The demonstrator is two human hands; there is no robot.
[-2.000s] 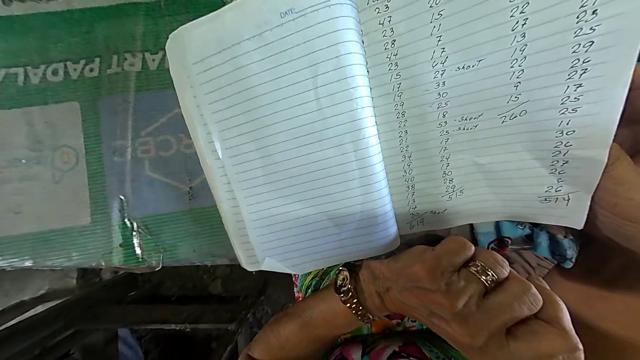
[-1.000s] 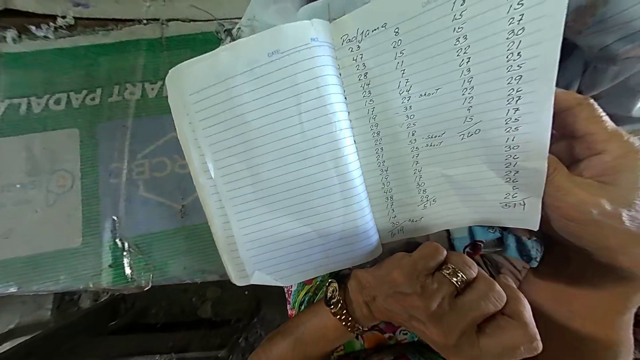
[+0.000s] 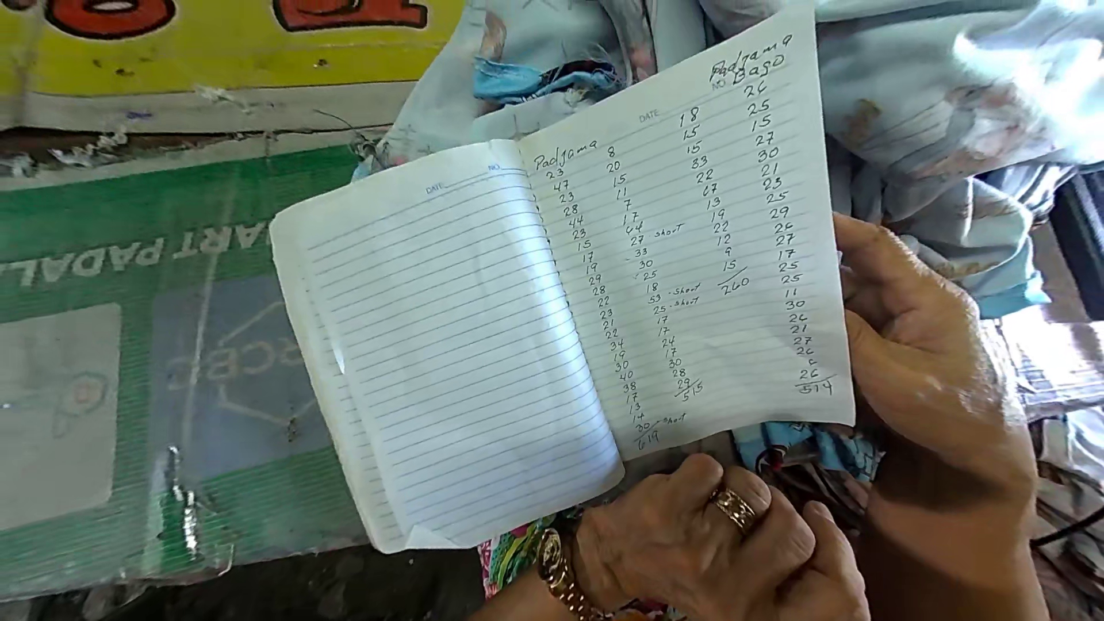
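Note:
An open lined notebook (image 3: 466, 362) lies across the middle of the view. Its left page has no writing, while the right page (image 3: 699, 285) bears handwritten columns of numbers. At the outer edge of that right page is my right hand (image 3: 931, 345), pinching the paper between thumb and fingers. Below the notebook's lower edge, my left hand (image 3: 724, 535) rests with curled fingers, back toward the camera; its fingertips are hidden, so whether it grips the cloth beside it cannot be told. A gold-coloured ring (image 3: 734, 509) and a gold-coloured wristwatch (image 3: 561, 573) are on this left hand and wrist.
Left of the notebook spreads a green printed sheet (image 3: 250, 509), with a worn edge and a yellow printed sheet (image 3: 233, 60) beyond it. Pale printed fabric (image 3: 931, 95) is bunched behind the notebook and at the right. Multicoloured cloth (image 3: 522, 552) shows near my left wrist.
The view has shifted, bringing the yellow sheet and the pale fabric into sight. My right hand, cut off at the frame's edge earlier, now shows more fully, still on the page.

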